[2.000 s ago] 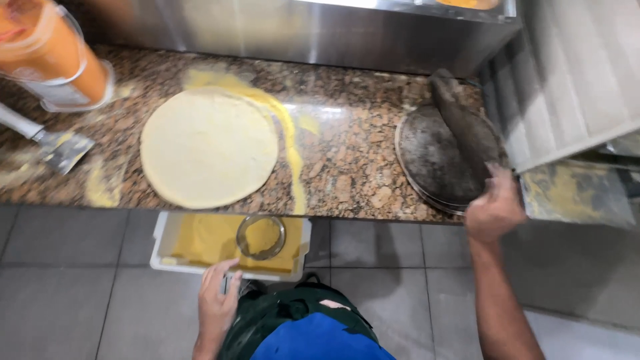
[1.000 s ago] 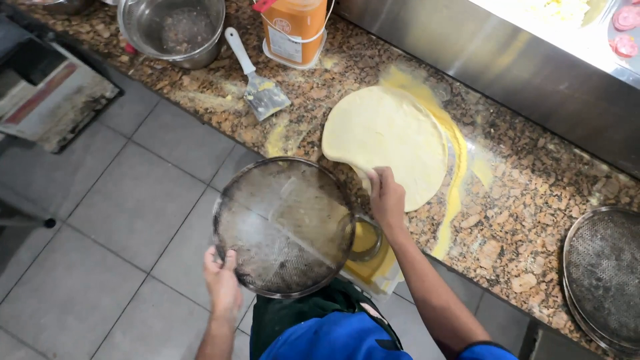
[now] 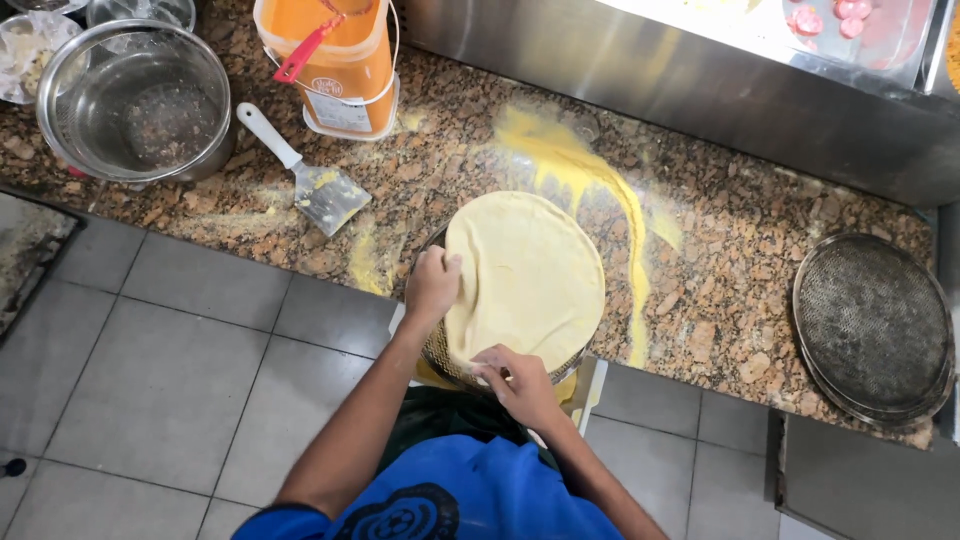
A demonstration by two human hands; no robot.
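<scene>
A round sheet of pale dough point(image 3: 529, 277) lies on a round metal mesh pizza screen point(image 3: 439, 352), which shows along the dough's left and lower edges. The screen rests at the counter's front edge, partly past it. My left hand point(image 3: 433, 285) grips the dough's left edge, where the sheet is creased. My right hand point(image 3: 517, 379) pinches the dough's near edge between thumb and fingers. Beyond the dough, yellow flour or meal point(image 3: 592, 169) is spread in a curved band on the granite counter.
A scraper with a white handle point(image 3: 330, 196), an orange tub point(image 3: 349, 82) with a red-handled utensil and a metal pot point(image 3: 135, 105) stand at left. Stacked mesh screens point(image 3: 874, 322) lie at right. Below the counter edge is a white bin point(image 3: 594, 394) holding yellow meal.
The screen, held over the floor by my left hand a second ago, is now under the dough. The dough has moved toward me, and my left hand has gone from the screen's rim to the dough.
</scene>
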